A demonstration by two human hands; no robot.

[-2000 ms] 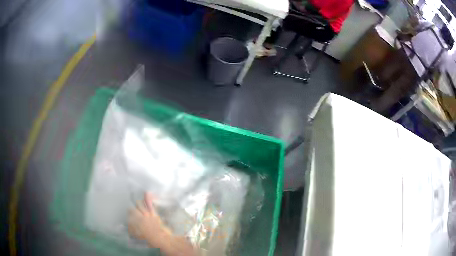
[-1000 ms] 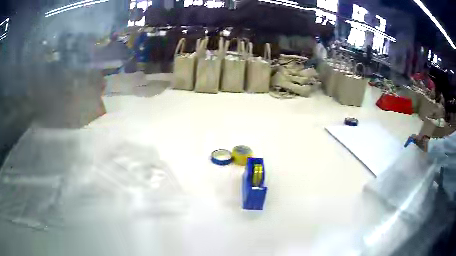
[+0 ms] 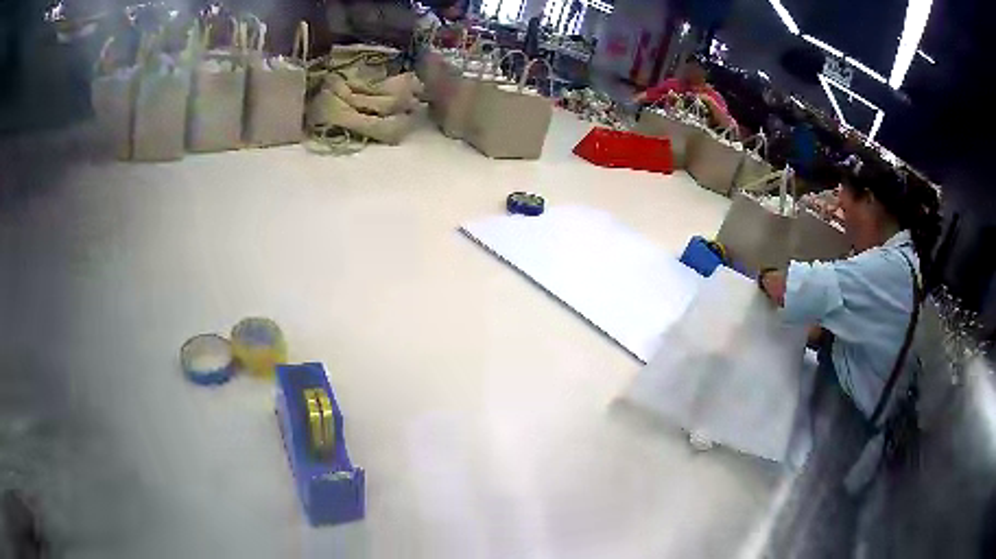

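Neither of my hands is in view. Nearest in front of me on the white table stands a blue tape dispenser with a yellow roll in it. Just behind it, to the left, lie two tape rolls, one blue-edged and one yellow. A stack of white wrapping paper lies right of the middle, with a small dark-blue roll at its far edge. The lower left of the picture is blurred.
A coworker at the right edge holds a large white sheet beside a second blue dispenser. Beige totes and a floppy heap of totes stand along the far side, with a red tray.
The view has swung from the green crate up to the table, then right. The hand seen over the crate is out of view. The coworker has come further into view.
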